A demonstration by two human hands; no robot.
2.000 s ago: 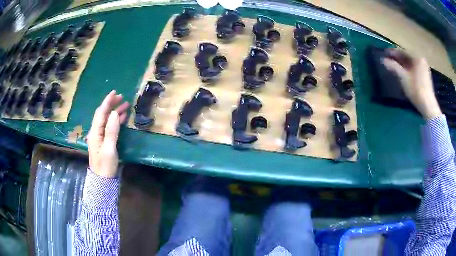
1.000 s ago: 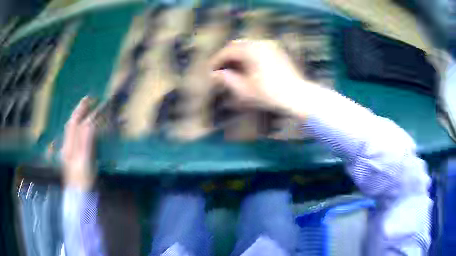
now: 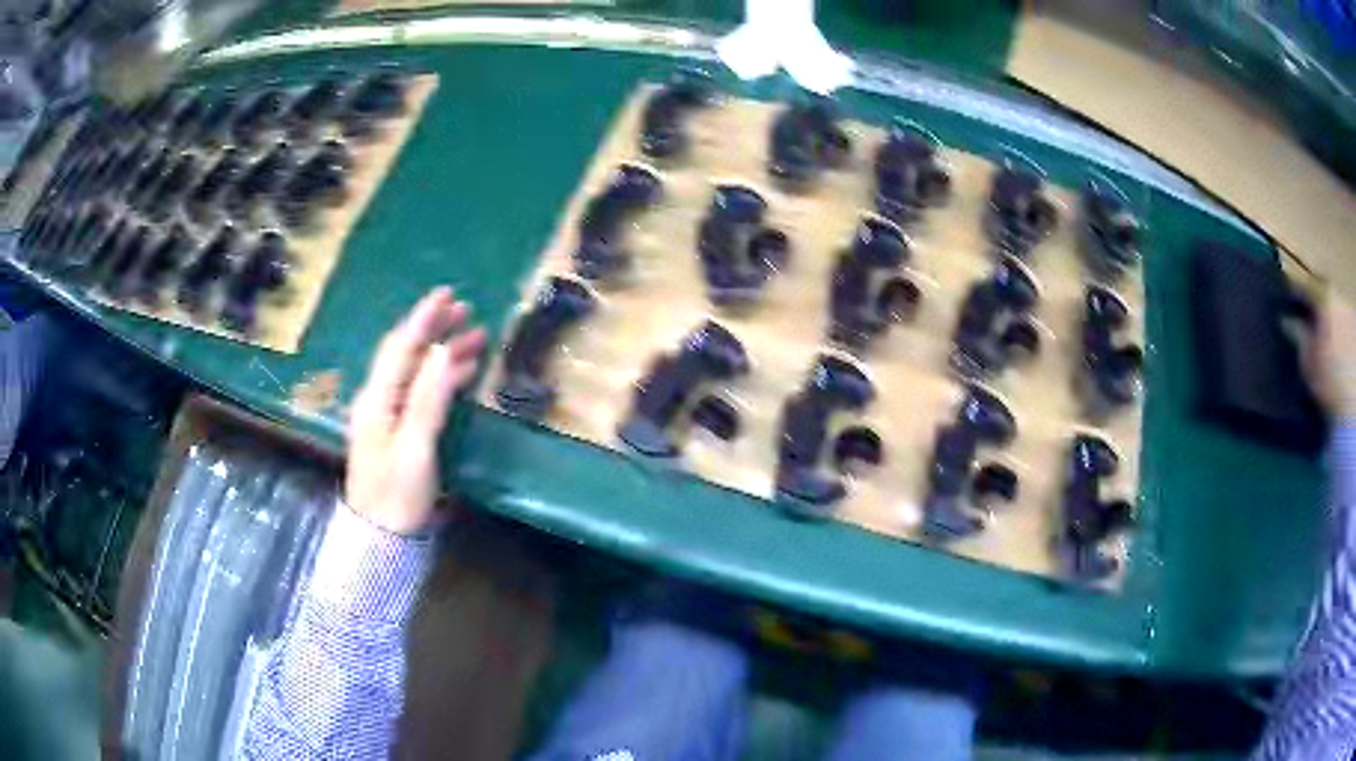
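Observation:
Glossy black curved parts (image 3: 817, 427) lie in three rows on a brown cardboard sheet (image 3: 756, 326) on the green bench. Most have a small round black part (image 3: 858, 448) beside them; the parts in the leftmost column show none. My left hand (image 3: 409, 394) is raised near the sheet's front left corner, fingers a little apart, holding nothing. My right hand (image 3: 1328, 353) is blurred at the right edge, by the black parts tray (image 3: 1254, 345); its fingertips are hard to make out, so I cannot tell whether it holds a small part.
A second brown sheet (image 3: 336, 234) with closely set black parts lies at the left. An open carton (image 3: 150, 538) with clear shiny plastic pieces (image 3: 238, 572) stands below the bench at left. A white object (image 3: 784, 48) is at the back edge. Brown board (image 3: 1160, 127) lies behind at right.
My right hand moved from the tray over the sheet, then back to the tray. A small round part now sits beside the front row's second curved part. The view has shifted.

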